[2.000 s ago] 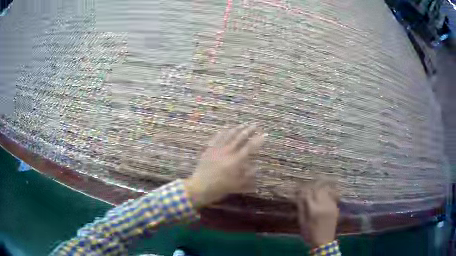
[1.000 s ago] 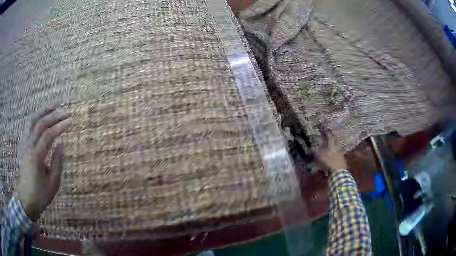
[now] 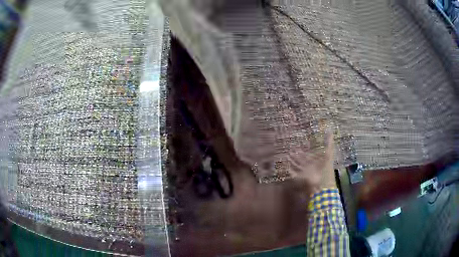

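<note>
The flecked tweed lay (image 3: 85, 130) covers the left of the table, with a clear straightedge (image 3: 149, 125) lying along its cut end. A loose length of the same cloth (image 3: 362, 110) lies to the right, its left edge raised and blurred. Dark shears (image 3: 214, 175) lie on the bare reddish-brown tabletop between the two, handles toward me. My right hand (image 3: 319, 163), blurred, is at the near edge of the loose cloth; its fingers blend into the cloth, so its grip cannot be told. My left hand is not in view.
The reddish-brown tabletop (image 3: 261, 216) shows between the cloths and along the near right edge. A dark upright bar with a metal clamp (image 3: 355, 172) stands at the table edge beside my right sleeve. A white cylindrical thing (image 3: 381, 243) is below it. The floor is green.
The view has shifted toward the cut end. The loose cloth has moved right, away from the straightedge, widening the gap and exposing the shears. My left hand has left the view.
</note>
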